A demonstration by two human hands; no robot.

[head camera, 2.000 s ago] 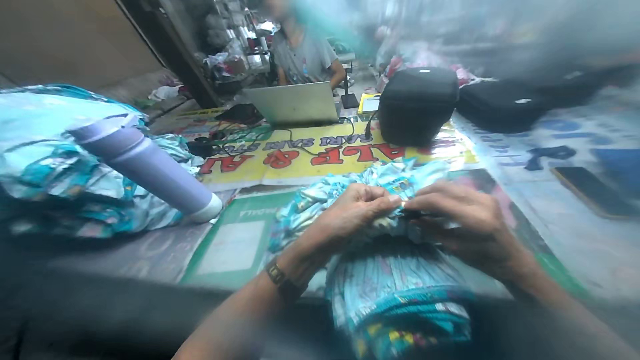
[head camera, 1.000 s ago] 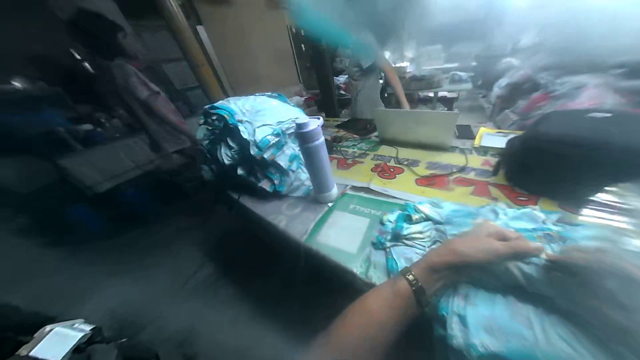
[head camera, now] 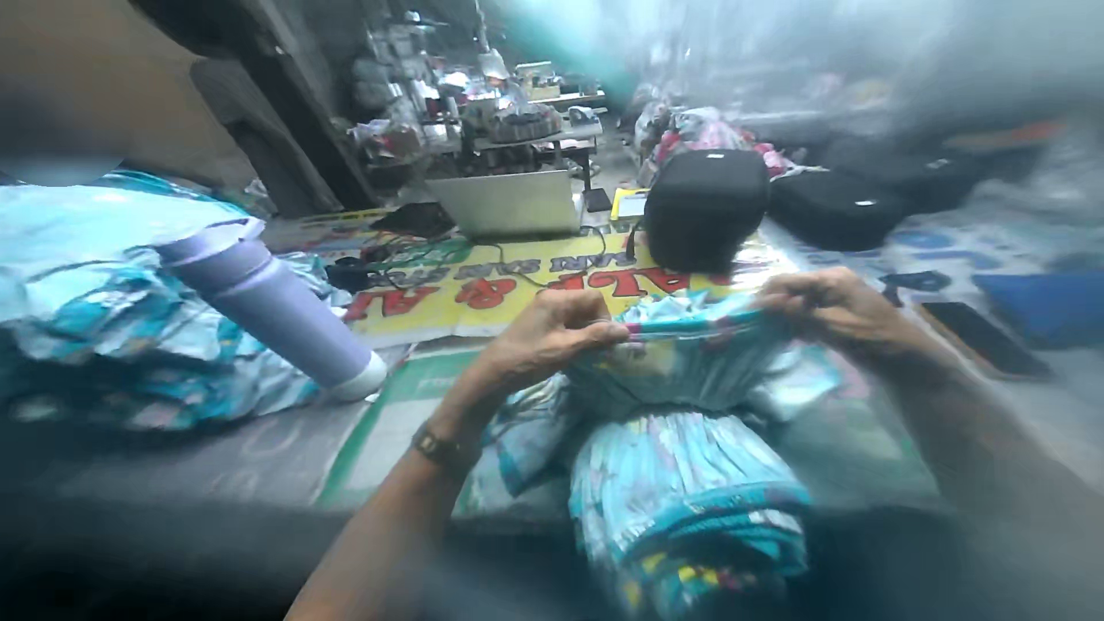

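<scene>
Between my hands a gathered piece of teal printed fabric (head camera: 690, 358) is stretched by its top edge. My left hand (head camera: 561, 332) pinches one end of that edge between thumb and fingers; a watch is on the wrist. The other end is gripped in my right hand (head camera: 819, 302), which is somewhat blurred. Just below, a bunched stack of similar pleated fabric (head camera: 690, 483) lies at the near table edge, its folded edges facing me. More of the crumpled fabric lies beneath and behind the held piece.
At the left, a lilac bottle (head camera: 276, 310) stands beside a large heap of teal fabric (head camera: 147, 319). Across the table are an open laptop (head camera: 509, 205), cables and a black case (head camera: 707, 207). A phone (head camera: 983, 339) lies at the right. A printed banner (head camera: 431, 319) covers part of the table.
My hands have moved apart, with the fabric edge now stretched between them; two seconds ago they were close together. The view swung left and back. The person behind the laptop is no longer seen.
</scene>
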